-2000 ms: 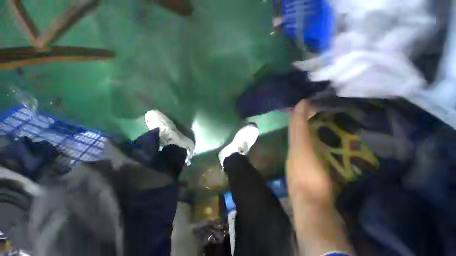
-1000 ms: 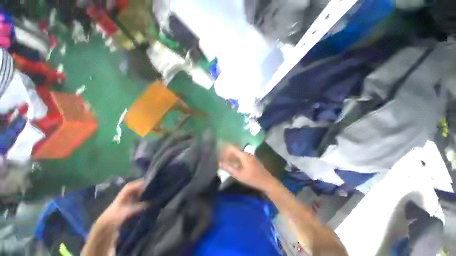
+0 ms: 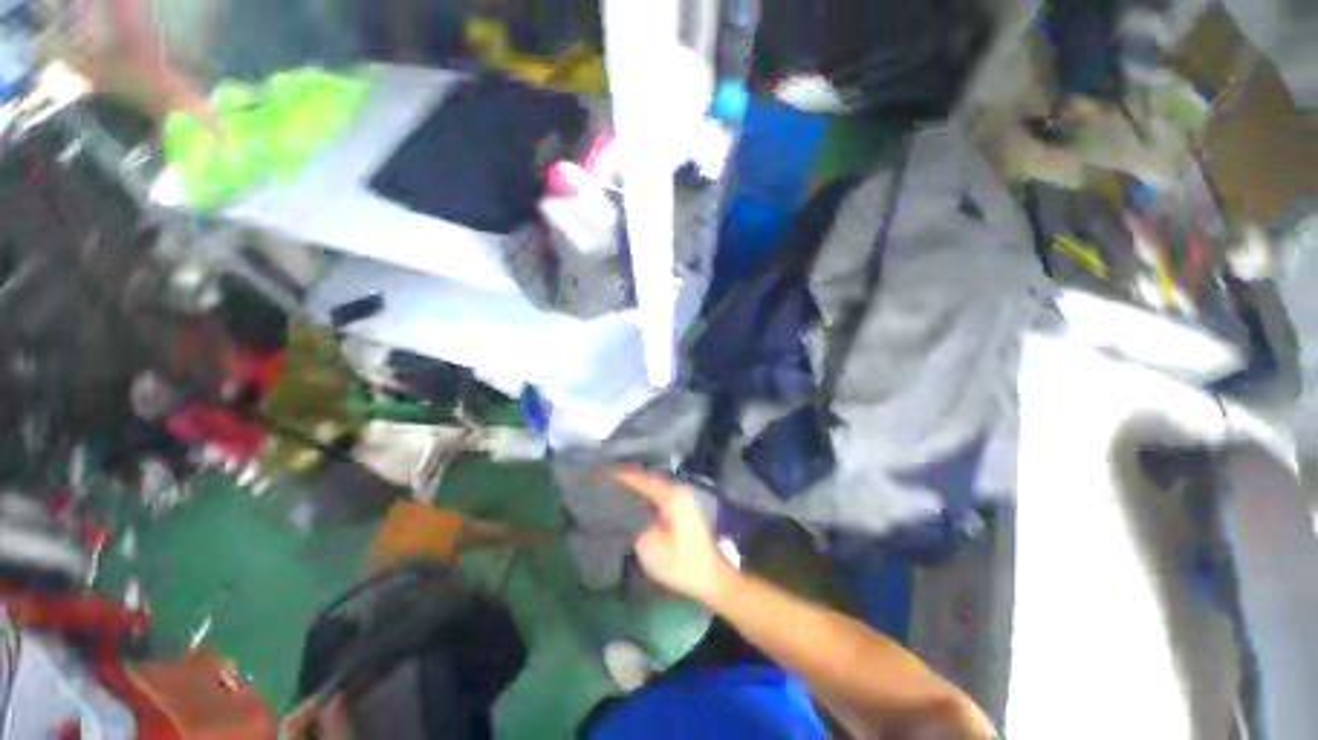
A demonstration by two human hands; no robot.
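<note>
My right hand [image 3: 677,547] reaches in from the lower right with its index finger extended, over a grey cloth piece [image 3: 600,528] at the pile's left end; blur hides whether it grips the cloth. My left hand [image 3: 321,719] is mostly cut off by the bottom edge, at a bunched dark garment [image 3: 412,651], and seems to hold it. A large heap of grey and navy garment pieces [image 3: 918,325] lies right of centre.
Neon-green fabric [image 3: 268,138] and a dark folded cloth [image 3: 477,152] lie on a white table [image 3: 325,210]. An orange-brown stool [image 3: 415,532] stands on the green floor [image 3: 217,557]. A white surface [image 3: 1091,535] is at right. A blue thing [image 3: 716,706] is at bottom centre.
The view has shifted, bringing the table with neon-green fabric into sight. The dark garment and my left hand now sit lower left, apart from my right hand. Grey cloth now shows by my right hand.
</note>
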